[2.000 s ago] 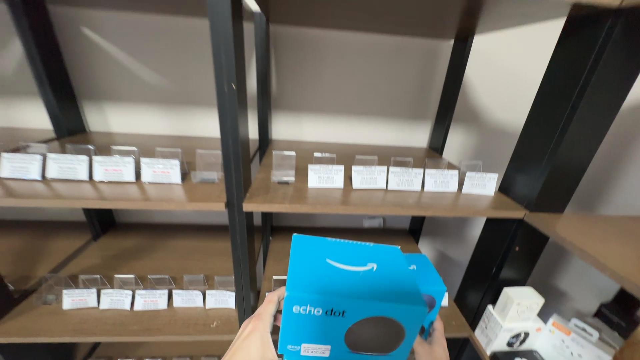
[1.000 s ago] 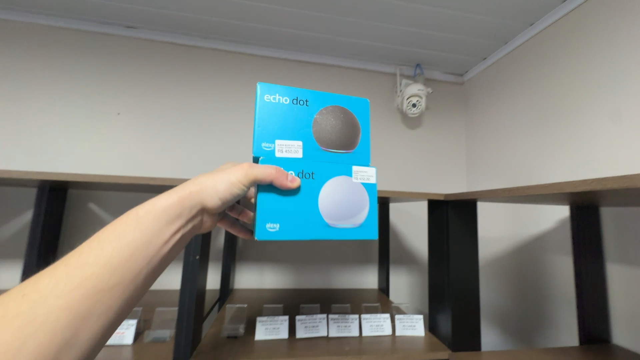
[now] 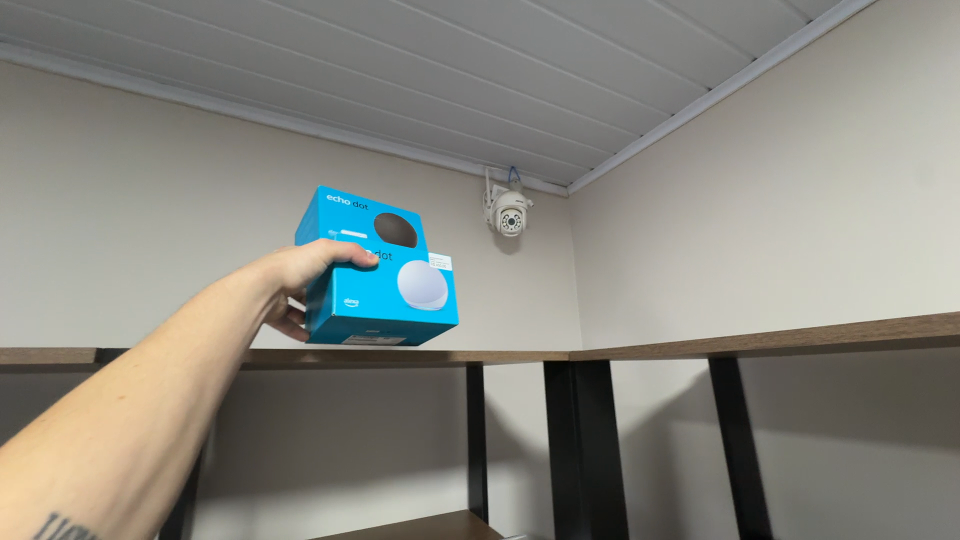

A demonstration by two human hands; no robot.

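With my arm stretched up, my left hand (image 3: 307,281) grips two blue Echo Dot boxes by their left side, thumb across the front. The lower box (image 3: 367,300) shows a white round speaker and bears a white price label at its upper right. Behind and above it is the other box (image 3: 337,217), with a dark speaker printed on its front. Both boxes are just above the front edge of the top wooden shelf; whether they touch it I cannot tell. My right hand is out of view.
A white security camera (image 3: 510,212) hangs near the ceiling corner, right of the boxes. The top shelf (image 3: 780,341) continues along the right wall on black metal posts (image 3: 589,450). Part of a lower wooden shelf (image 3: 420,527) shows at the bottom.
The boxes were low before the shelves, between both hands; then my left hand alone held them up. Now they are tilted, showing their underside. The view has swung upward.
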